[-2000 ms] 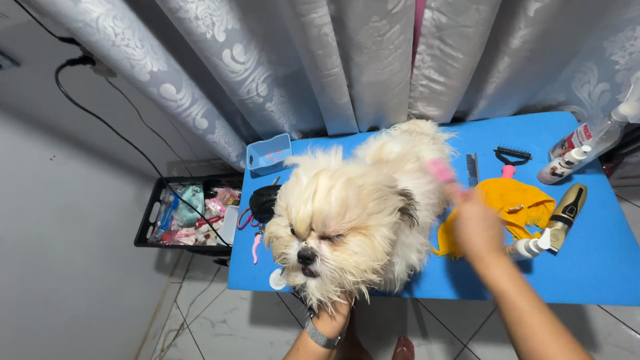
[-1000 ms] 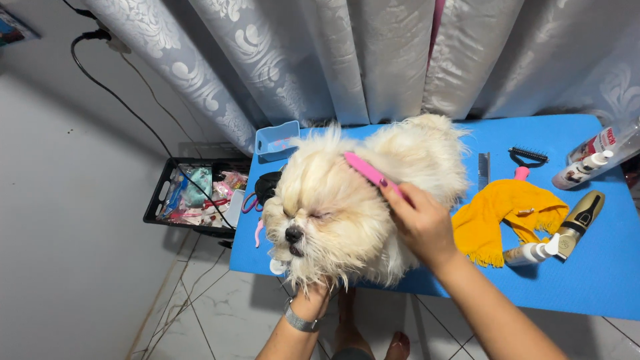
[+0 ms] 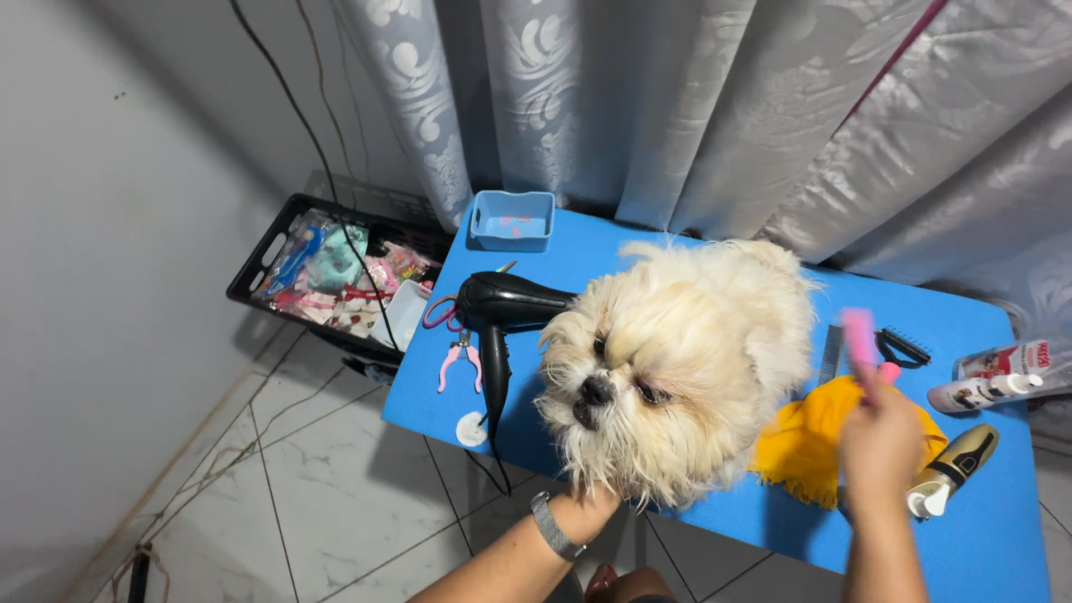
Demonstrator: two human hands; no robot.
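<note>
A small cream-coloured long-haired dog [image 3: 670, 360] stands on the blue table [image 3: 988, 528], its face toward the lower left. My left hand [image 3: 596, 502] is under its chin, the fingers hidden by fur. To the right of the dog, my right hand [image 3: 879, 444] holds a pink grooming brush [image 3: 858, 335] upright, apart from the coat and blurred. Beneath that hand lies an orange cloth [image 3: 804, 444]. A metal comb [image 3: 830, 353] and a black-toothed grooming rake [image 3: 904, 347] are beyond it. Left of the dog's head rests a black hair dryer [image 3: 511, 306].
Pink nail clippers [image 3: 461, 364], purple-handled scissors [image 3: 441, 312] and a blue plastic bin [image 3: 512, 222] are at the left. Bottles [image 3: 980, 392] and a gold hair clipper [image 3: 963, 456] stand or lie right. A black crate [image 3: 293, 251] adjoins the table; curtains [image 3: 586, 109] hang behind.
My right hand has drawn the pink brush off the dog's head, back to the right over the cloth. The dog's eyes, closed a second ago, are open. The view has shifted.
</note>
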